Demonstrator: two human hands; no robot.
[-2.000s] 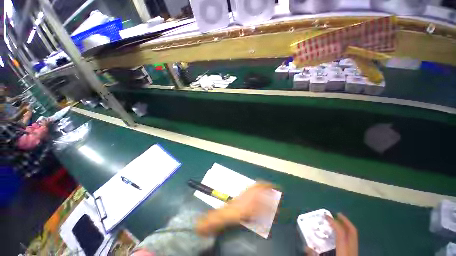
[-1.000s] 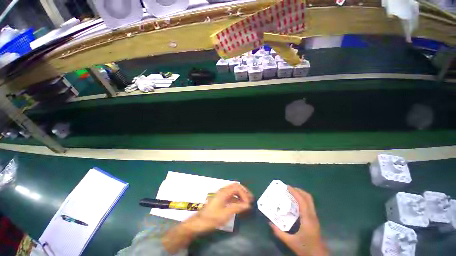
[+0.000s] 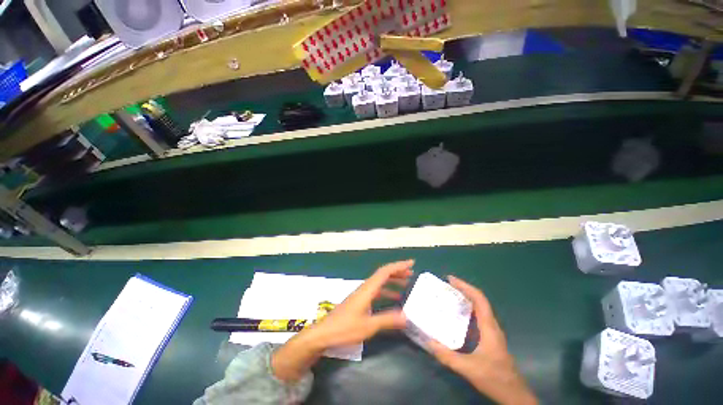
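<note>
A white cube-shaped plug adapter (image 3: 438,311) is held above the bench at the centre, with a flat face towards me and no prongs visible. My right hand (image 3: 485,346) grips it from the right and below. My left hand (image 3: 354,316) is at its left side, fingers apart, with the thumb at or near the adapter's edge; contact is hard to tell. A tool with a black handle and yellow shaft (image 3: 273,324) lies on white paper (image 3: 268,294), partly behind my left hand.
Several white adapters (image 3: 621,365) stand on the bench at right. A clipboard (image 3: 131,336) with a pen (image 3: 112,361) lies at left. The dark conveyor (image 3: 317,190) carries spaced adapters. Across it are an adapter batch (image 3: 408,96) and a white pile (image 3: 210,131). A patterned card (image 3: 349,43) hangs from the shelf.
The view has shifted. The held adapter has turned from its detailed face to a flat one. My left hand has opened and moved beside the adapter. Adapters on the conveyor appear further left.
</note>
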